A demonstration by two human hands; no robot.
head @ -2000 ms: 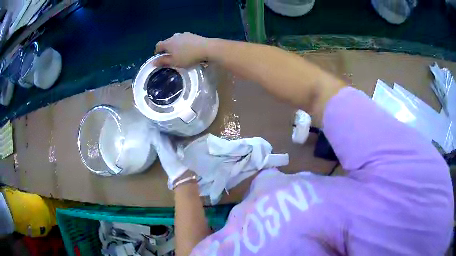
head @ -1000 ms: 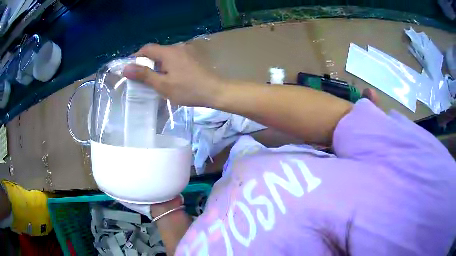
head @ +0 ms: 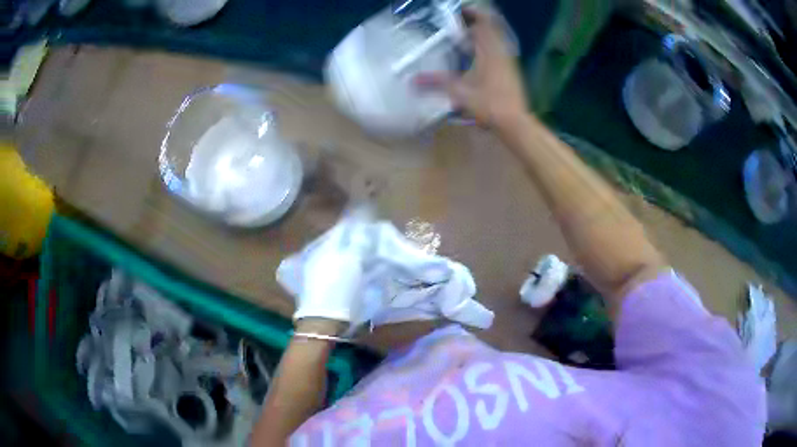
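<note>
My bare right hand (head: 481, 79) holds a clear housing with a white lower part (head: 384, 74) at the top centre, over the bench's far edge and the dark green conveyor. Both are blurred, and the housing is cut off by the top edge. My gloved left hand (head: 330, 284) is on a crumpled white cloth (head: 406, 275) at the bench's near side. Its fingers blend into the cloth, so their grip is unclear. A second clear housing with a white bottom (head: 240, 170) lies on the bench at the left, untouched.
A green crate (head: 131, 253) of white-grey ring brackets (head: 166, 349) stands beside the bench at lower left. A yellow object (head: 22, 205) is at the left edge. The grinder (head: 572, 327) with its white wheel (head: 544, 281) is right of the cloth. More housings (head: 664, 105) stand on the conveyor.
The view has turned. My right hand has carried the housing away from my body towards the conveyor. My left hand has left the housing's underside and come onto the cloth.
</note>
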